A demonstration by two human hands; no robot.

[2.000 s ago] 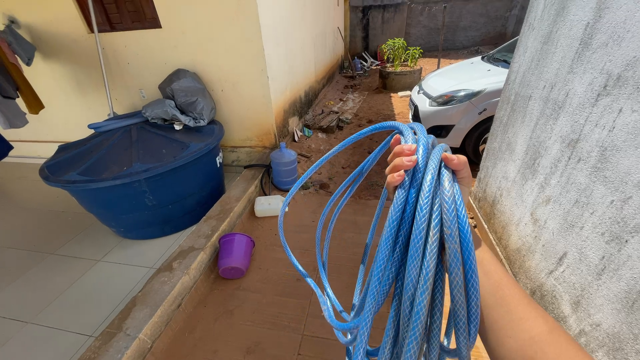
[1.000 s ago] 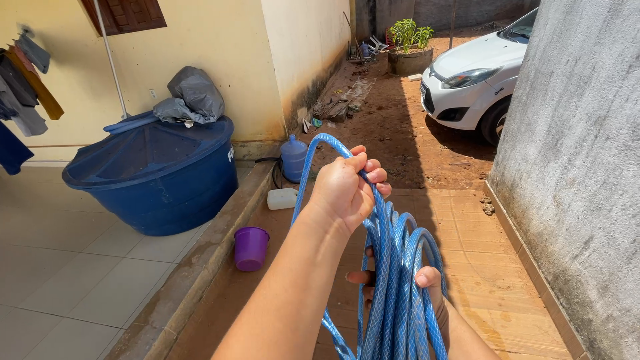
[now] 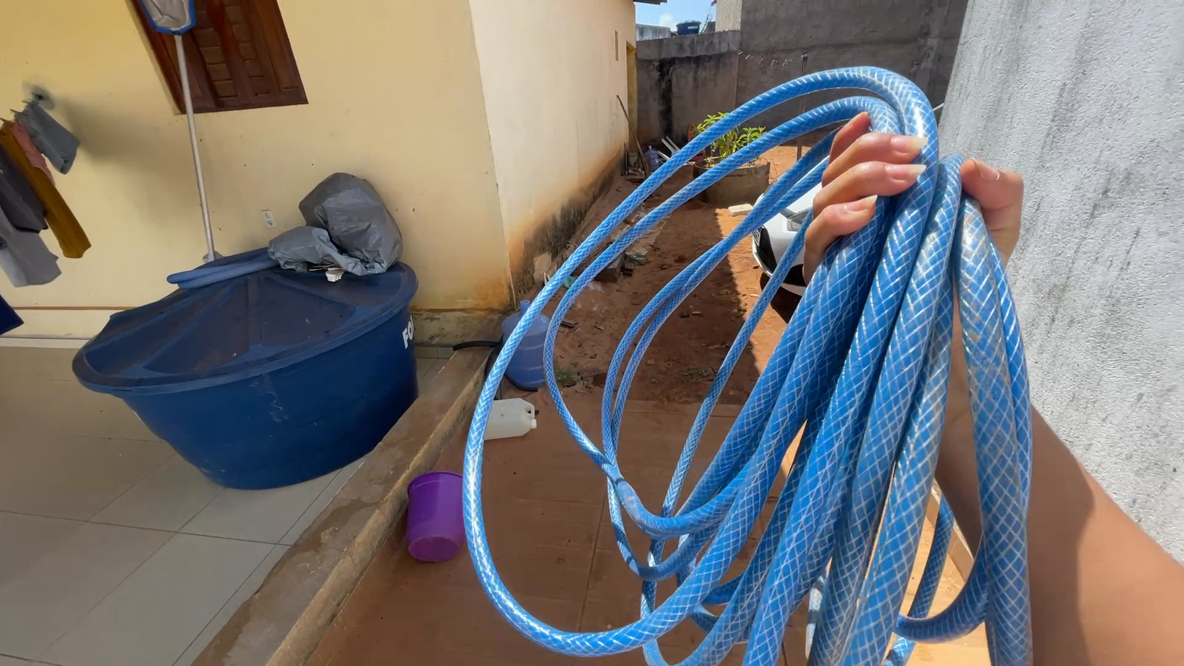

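A coiled blue garden hose (image 3: 856, 388) with a white mesh pattern fills the right half of the head view. My right hand (image 3: 911, 185) grips the top of the coil, its fingers curled over from the left and the thumb on the right side. Several loops hang down below the hand, and wider loops spread out to the left. The forearm runs behind the hose to the lower right. My left hand is out of the picture.
A lidded blue water tank (image 3: 268, 379) stands on the tiled floor at left, with grey plastic (image 3: 351, 222) on it. Beside the raised curb (image 3: 370, 518) are a purple bucket (image 3: 435, 518), a white jug (image 3: 509, 419) and a blue water bottle (image 3: 527, 347). A rough wall (image 3: 1091, 259) rises at right.
One second ago my left hand held a length of the hose in front of me; now it is out of view. My right hand has risen with the coil.
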